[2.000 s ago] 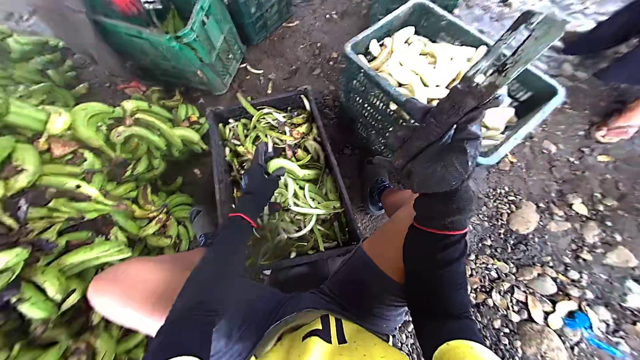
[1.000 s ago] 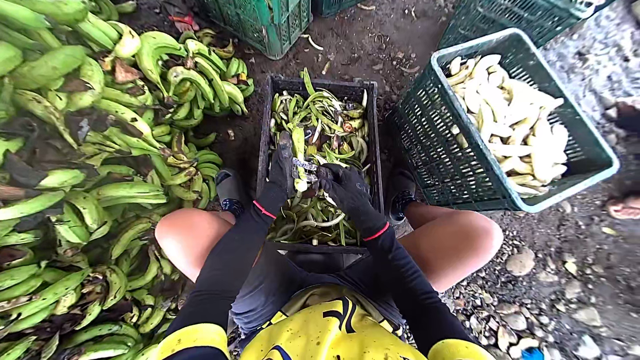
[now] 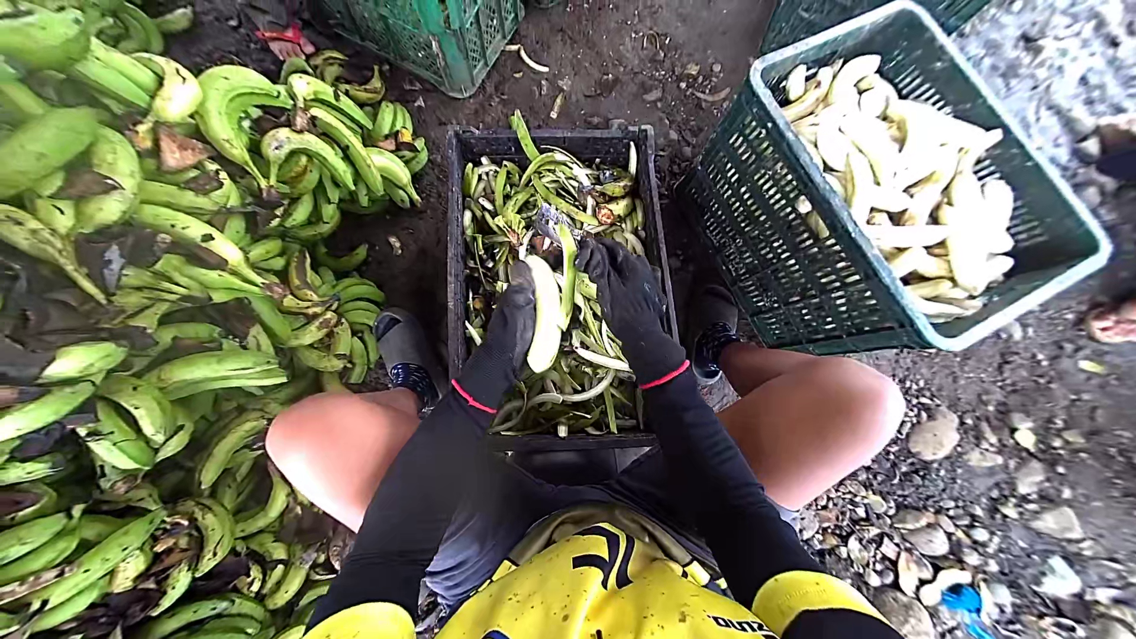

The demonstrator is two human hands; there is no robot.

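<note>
Over a black crate (image 3: 663,266) of green peels, my gloved left hand (image 3: 508,324) grips a plantain (image 3: 544,319) whose pale flesh is bare along much of its length. A strip of green peel (image 3: 568,271) stands off along its right side. My gloved right hand (image 3: 624,288) is closed at the plantain's upper right, its fingers around a metal peeling blade (image 3: 555,222), whose handle is hidden in the glove. Loose peels (image 3: 550,182) fill the crate below both hands.
A heap of green plantains (image 3: 204,364) lies on the left. At the right stands a green plastic crate (image 3: 825,284) of peeled plantains (image 3: 923,177). Another green crate (image 3: 453,44) stands at the top. Stones (image 3: 932,437) dot the ground at lower right, near someone's foot (image 3: 1114,321).
My right hand, raised near the peeled-plantain crate two seconds ago, is now over the peel crate beside my left. The plantain now shows pale flesh. The view has shifted.
</note>
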